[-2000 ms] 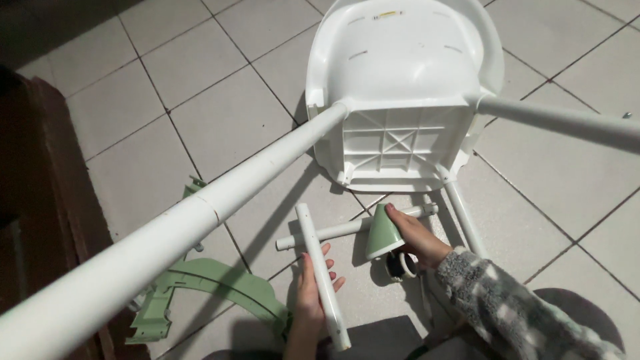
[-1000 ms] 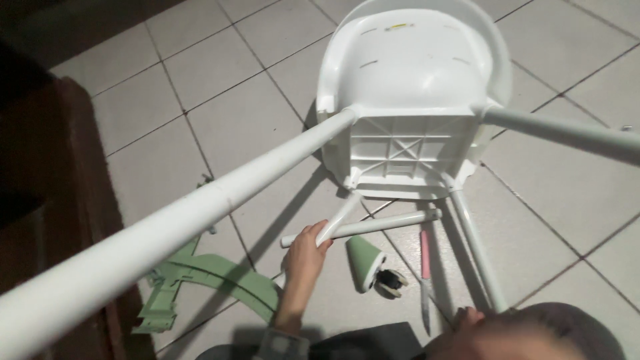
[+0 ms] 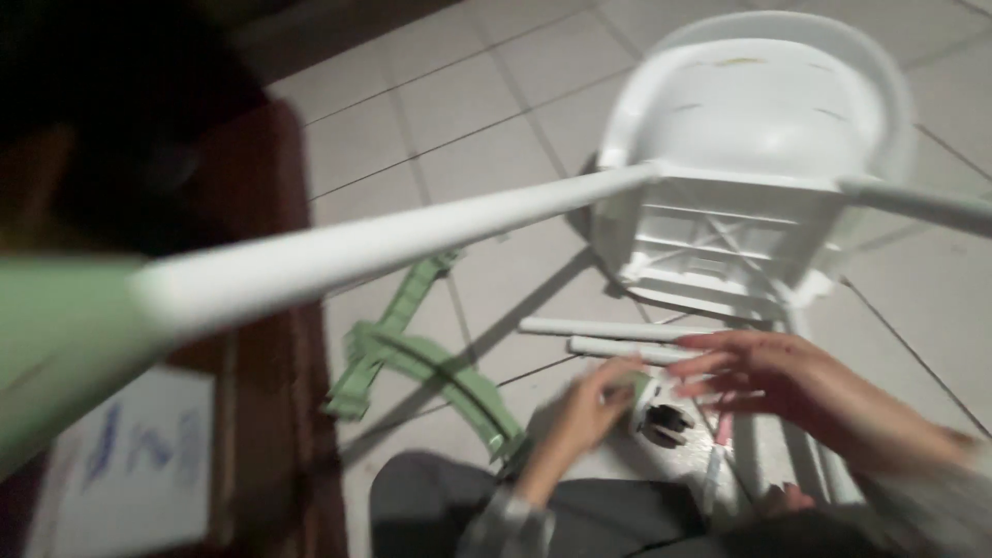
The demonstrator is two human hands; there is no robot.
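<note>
A white plastic chair seat [image 3: 721, 232] lies upside down on the tiled floor, with long white tube legs [image 3: 403, 240] rising from it toward the camera. Two white tubes [image 3: 597, 329] lie side by side below the seat. My left hand [image 3: 581, 411], blurred, is at a green plastic cone [image 3: 640, 387]; its grip is unclear. My right hand [image 3: 759, 380] has its fingers spread over the right ends of the tubes and holds nothing visible. A dark object with light parts [image 3: 666, 426] touches or adjoins the cone. A pink-handled tool [image 3: 723, 426] lies beneath the right hand.
Green curved plastic parts [image 3: 449, 380] lie on the floor at left centre. Dark reddish-brown furniture [image 3: 287, 325] stands along the left, with a marked white sheet [image 3: 132, 457] by it. A green end piece [image 3: 70, 341] caps the near leg close to the camera.
The white tube that my left hand held one second ago now appears beside the other tube on the floor. My left hand has moved to the cone, and my right hand has come over the tubes. The view has shifted left.
</note>
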